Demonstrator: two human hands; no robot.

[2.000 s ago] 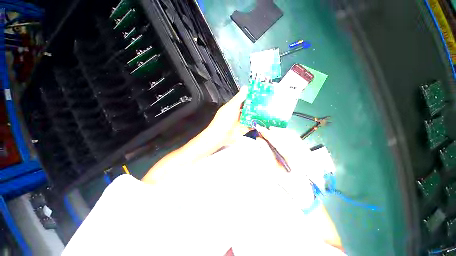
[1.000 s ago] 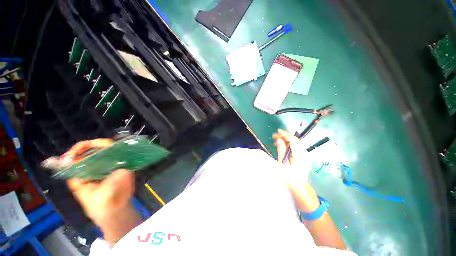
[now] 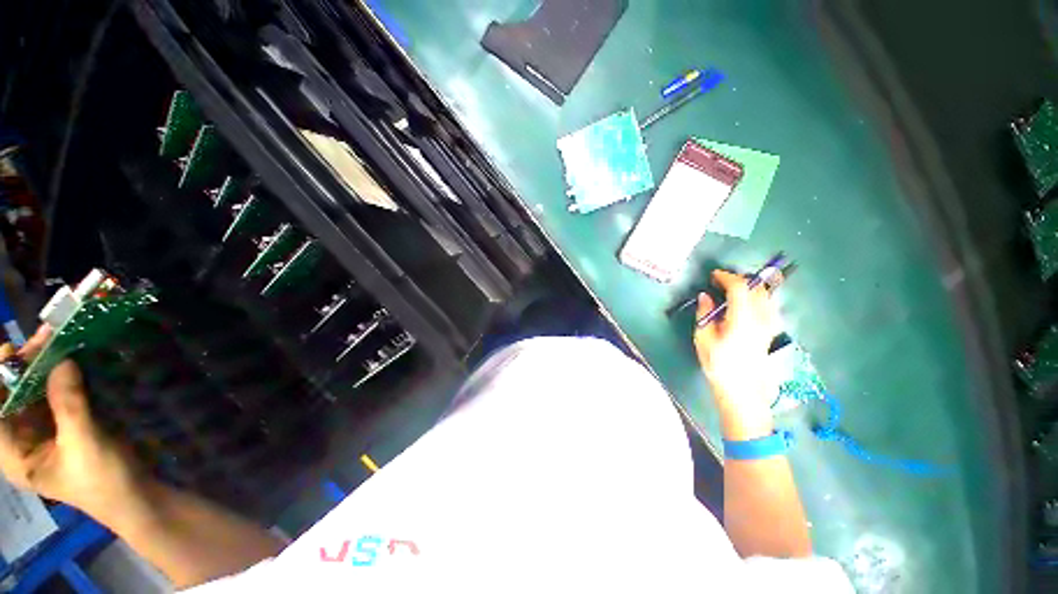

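Note:
My left hand is at the far left edge, partly cut off. It grips a green circuit board by its lower side, over the slotted black crate. The board is tilted, with pale connectors along its upper edge. My right hand, with a blue wrist band, rests at the side cutters on the green mat. A slim dark tool or handle lies between its fingertips; whether it is a pen or a cutter handle, and how firmly it is held, is unclear.
Several boards stand in crate rows. On the mat lie a phone over a green card, a pale board, a blue pen, a black plate and blue cord. Boards lie far right.
My left hand has carried the board from the bench to the crate's far left side. My right hand has left the board and moved forward over the cutters.

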